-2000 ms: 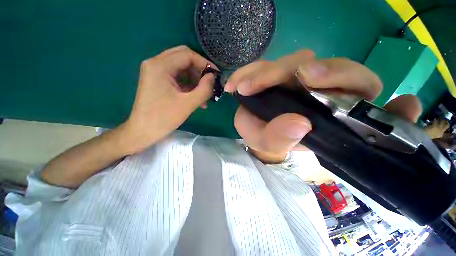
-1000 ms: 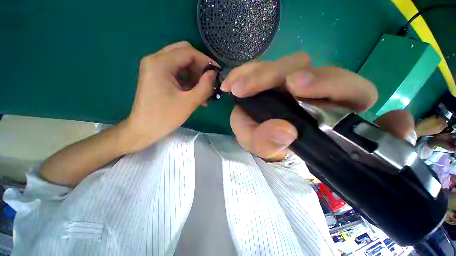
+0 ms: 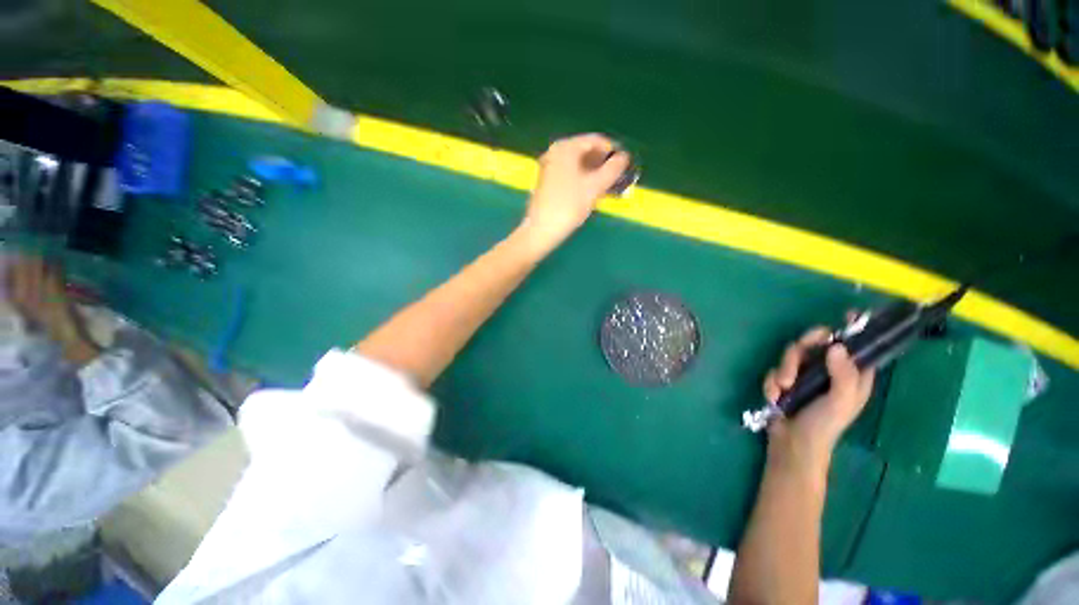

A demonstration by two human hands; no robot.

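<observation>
My left hand (image 3: 573, 183) is stretched out over the yellow tape edge, its fingertips on a small dark module (image 3: 622, 177). The picture is blurred there, and I cannot tell whether the module is lifted or rests on the surface. My right hand (image 3: 819, 384) holds the black electric screwdriver (image 3: 861, 357) over the green mat on the right, its silver tip pointing down-left. The round screw tray (image 3: 650, 337) lies on the mat between my hands, with silver specks across it.
Another small dark piece (image 3: 489, 108) lies on the dark green surface beyond the yellow tape (image 3: 769, 239). A green box (image 3: 973, 414) stands at the right. Small dark parts (image 3: 227, 213) and a blue bin (image 3: 154, 148) are at the left, near another person's hand (image 3: 47, 301).
My left hand has moved forward to the yellow tape with the dark module at its fingertips. My right hand and the screwdriver have moved away to the right. The view has widened.
</observation>
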